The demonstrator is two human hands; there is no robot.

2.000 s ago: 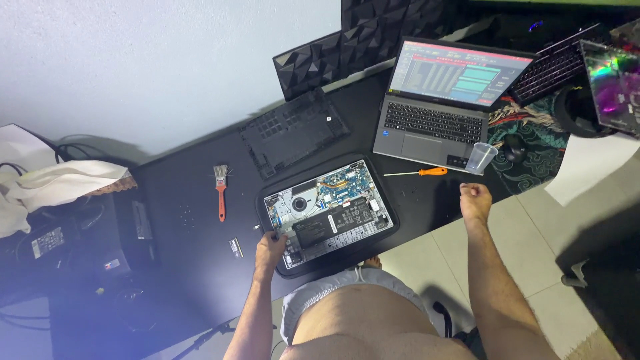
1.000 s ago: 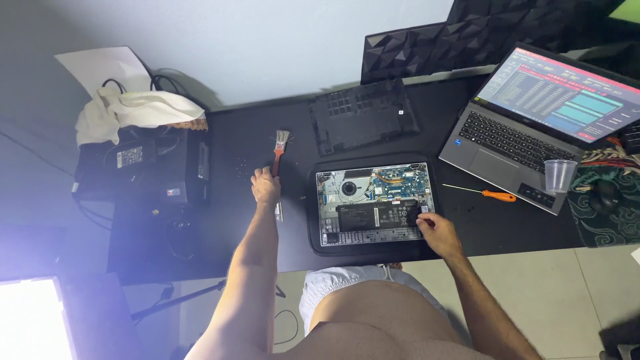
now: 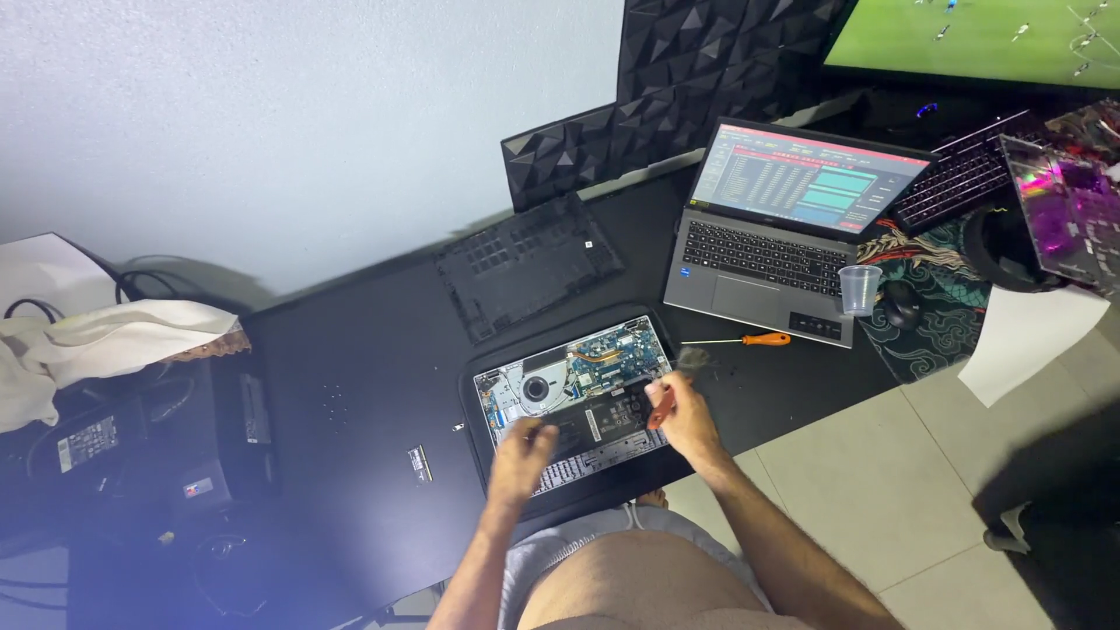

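An opened laptop chassis (image 3: pixel 547 367) lies on a dark mat on the desk, with its fan (image 3: pixel 535 388), blue circuit board (image 3: pixel 626 359) and black battery (image 3: pixel 604 418) exposed. My right hand (image 3: pixel 684 418) is closed around the red handle of a paintbrush (image 3: pixel 662 408); its blurred bristles point away from me past the chassis's right edge. My left hand (image 3: pixel 525 446) is over the battery's left part, fingers bent; whether it touches or holds anything I cannot tell. A memory module (image 3: pixel 420 465) lies left of the mat, and several tiny screws (image 3: pixel 334 401) are farther left.
The black laptop bottom cover (image 3: pixel 534 262) lies behind the chassis. An orange-handled screwdriver (image 3: pixel 766 339), a running laptop (image 3: pixel 744 297), a plastic cup (image 3: pixel 860 290) and a mouse (image 3: pixel 901 304) are on the right. A black bag (image 3: pixel 201 437) and white cloth (image 3: pixel 105 337) are at the left.
The paintbrush, at my left hand on the desk left of the chassis a second ago, is now in my right hand. My left hand has moved over the chassis. The view has shifted and tilted.
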